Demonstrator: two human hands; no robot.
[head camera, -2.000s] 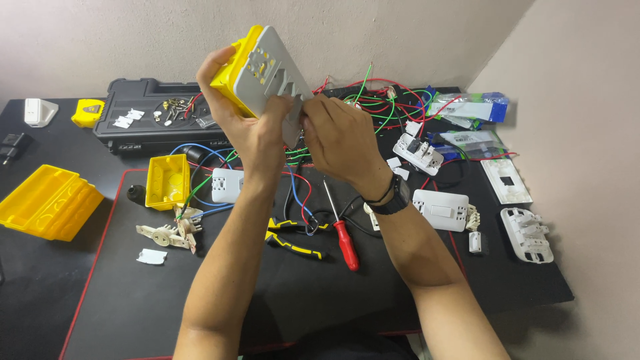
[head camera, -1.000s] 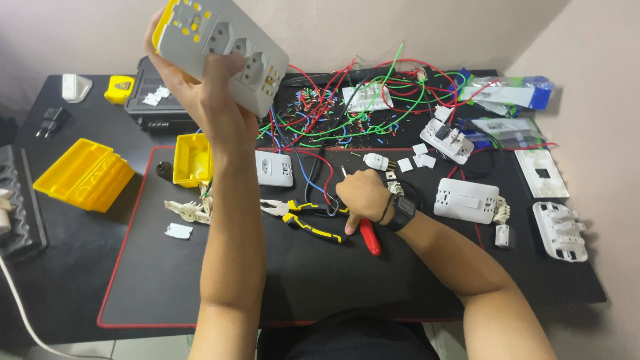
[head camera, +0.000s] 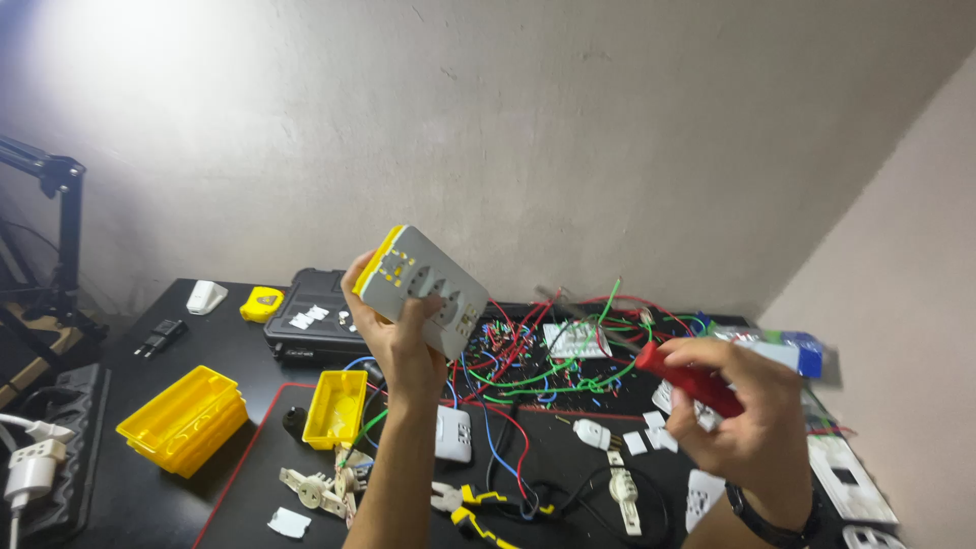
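Note:
My left hand (head camera: 404, 335) holds up a white socket faceplate (head camera: 465, 286) against a yellow plastic electrical box (head camera: 379, 259), its thumb on the row of round sockets. To the right, my right hand (head camera: 743, 404) grips the red handle of a screwdriver (head camera: 698, 381); the blurred shaft points up and left toward the loose wires. The screwdriver and the faceplate are apart. Pliers with yellow and black handles (head camera: 476, 499) lie on the dark mat below, between my forearms.
Yellow boxes (head camera: 187, 419) and another yellow box (head camera: 333, 408) stand at left. A black case (head camera: 313, 305), a yellow tape measure (head camera: 261, 303), tangled wires (head camera: 534, 366), a white plug (head camera: 593, 433), socket parts (head camera: 311, 488) and a white cover frame (head camera: 854, 480) lie about. A wall rises behind.
My right hand has left the faceplate, taken hold of the red screwdriver on the mat and lifted it. My left hand still holds the faceplate and box. The view has tilted up.

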